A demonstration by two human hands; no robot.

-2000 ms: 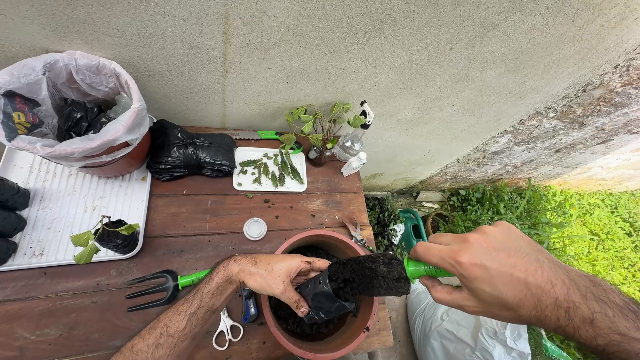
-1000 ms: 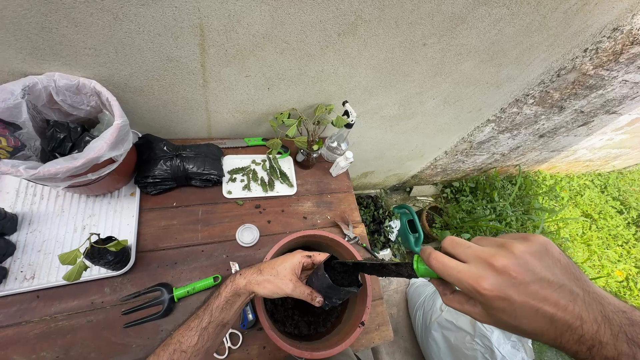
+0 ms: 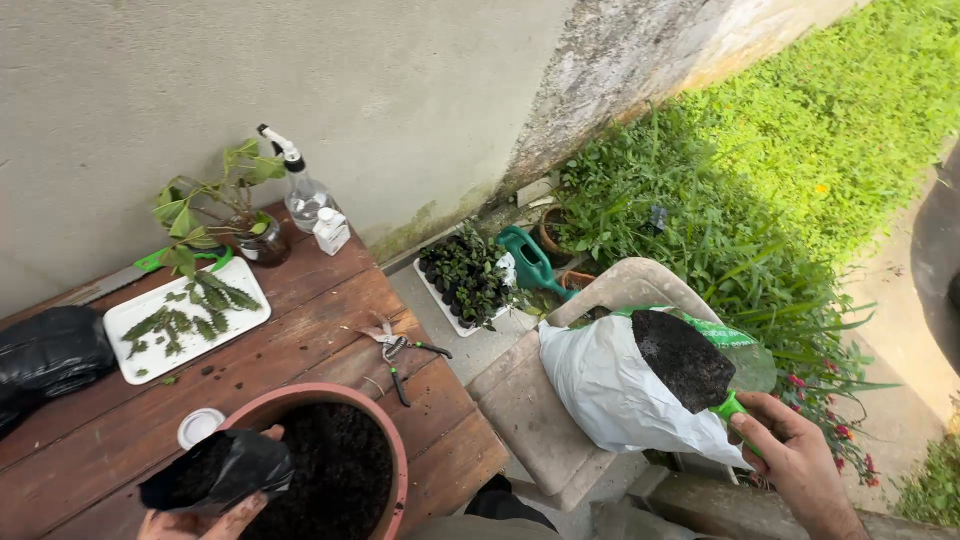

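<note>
My left hand [image 3: 241, 517] grips a black plastic seedling bag [image 3: 251, 466] with dark soil inside, tilted at the left rim of a round terracotta-coloured pot [image 3: 400, 480]. Dark soil [image 3: 341, 457] lies in the pot. My right hand [image 3: 795, 457] is closed on the green handle of a garden trowel [image 3: 731, 415], whose blade is covered with dark soil. The trowel is over the mouth of a white plastic sack [image 3: 592, 382], which rests on a beige plastic chair [image 3: 517, 405].
The wooden table [image 3: 300, 349] also holds pruning shears [image 3: 394, 346], a white lid [image 3: 201, 427], a white tray with cuttings [image 3: 251, 315], a jar with a leafy plant [image 3: 262, 244], a spray bottle [image 3: 306, 196] and a pruning saw [image 3: 112, 285]. A green watering can [image 3: 525, 259] stands near potted seedlings [image 3: 469, 281].
The trowel has moved right with my right hand, from the seedling bag to the sack. My left hand still holds the bag, now at the pot's left rim. The view has swung right.
</note>
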